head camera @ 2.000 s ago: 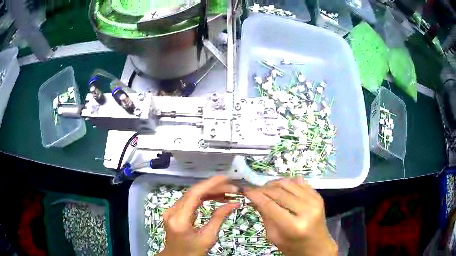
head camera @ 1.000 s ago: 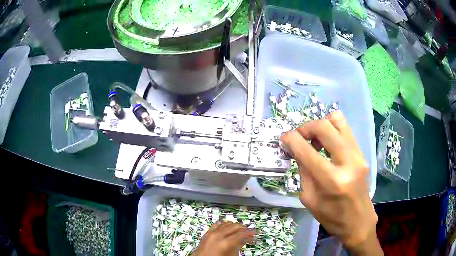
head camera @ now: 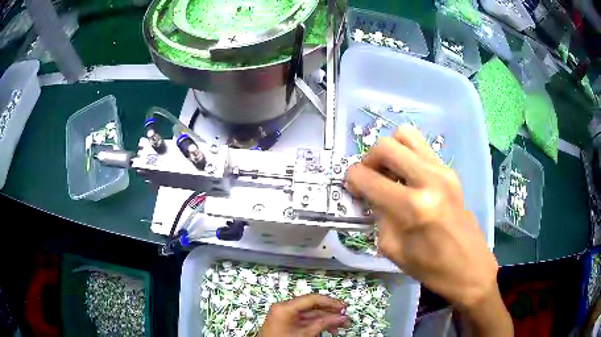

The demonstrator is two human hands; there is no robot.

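Note:
My right hand (head camera: 425, 214) is at the right end of the silver press, its bent fingertips touching the loading fixture (head camera: 337, 191). Any part between those fingertips is hidden. My left hand (head camera: 304, 318) is low in the near bin (head camera: 190, 289), palm down with fingers curled over the pile of small white-and-green stemmed parts (head camera: 250, 296). I cannot tell if it holds one. The air cylinder (head camera: 113, 158) forms the left end of the press, with its rod running right towards the fixture.
The right bin (head camera: 395, 72) lies behind and below my right hand. A steel bowl feeder (head camera: 237, 76) stands behind the press, its metal feed track (head camera: 331, 99) reaching the fixture. Small clear boxes (head camera: 99, 181) flank the machine. A green crate (head camera: 142, 296) is lower left.
From both hands together above the near bin, my right hand has gone to the fixture and since shifted left over it. My left hand has dropped into the near bin. The camera view has shifted.

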